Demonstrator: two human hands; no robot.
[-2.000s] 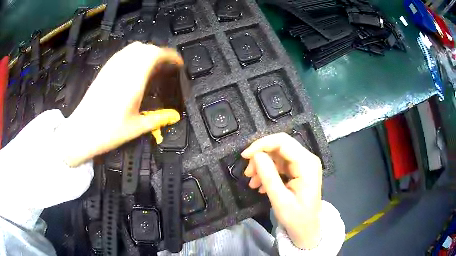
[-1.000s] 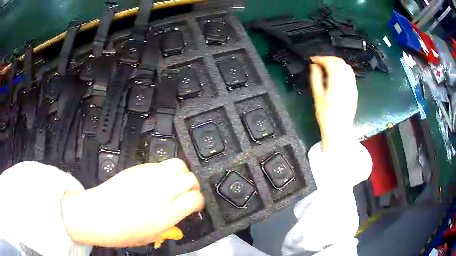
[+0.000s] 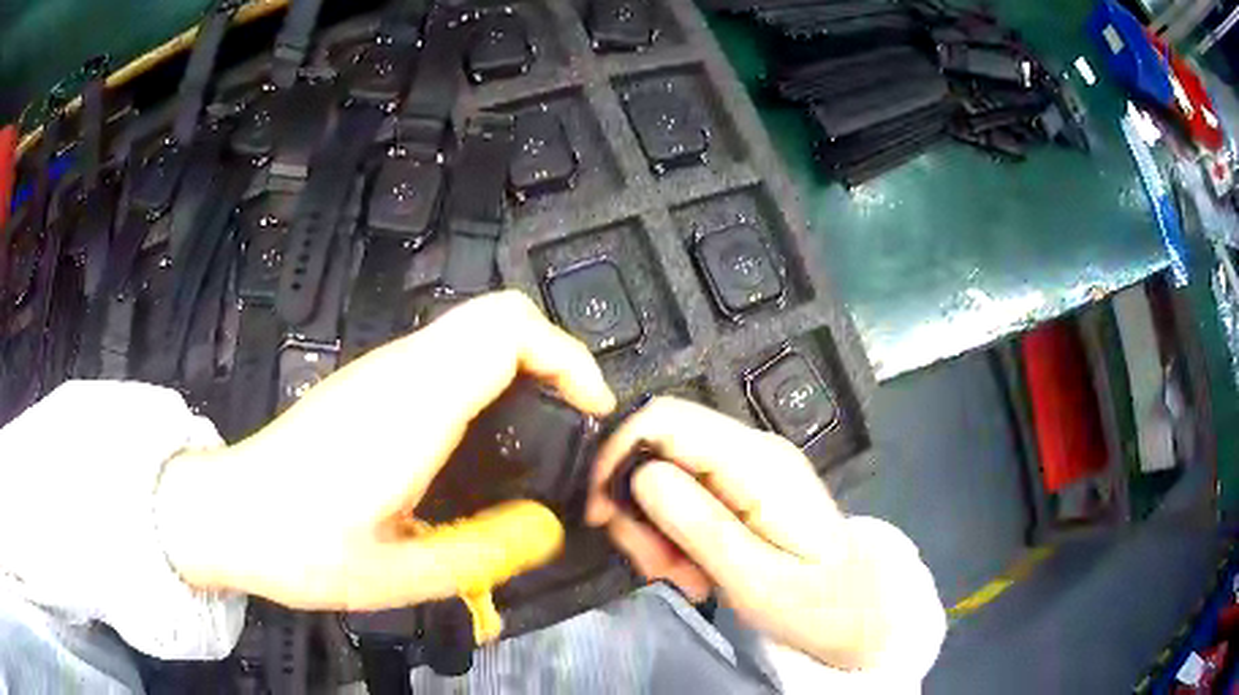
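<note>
My left hand (image 3: 394,475), with a yellow-orange finger cot on the thumb, holds a dark watch body (image 3: 510,441) between thumb and fingers, low over the foam tray (image 3: 655,360). My right hand (image 3: 734,523) pinches a small black piece (image 3: 632,475), which looks like a strap end, beside the watch body. Most of this piece is hidden by the fingers. Whether it touches the case cannot be told.
Loose watch bodies (image 3: 595,306) lie in the tray's pockets. Strapped watches (image 3: 405,194) crowd its left side. A pile of loose black straps (image 3: 883,102) lies on the green mat at the upper right. Blue (image 3: 1125,48) and red bins stand at the far right.
My right hand has come back from the strap pile to my left hand with a small black piece. My left hand has moved up and right and now shows a watch body in its grip.
</note>
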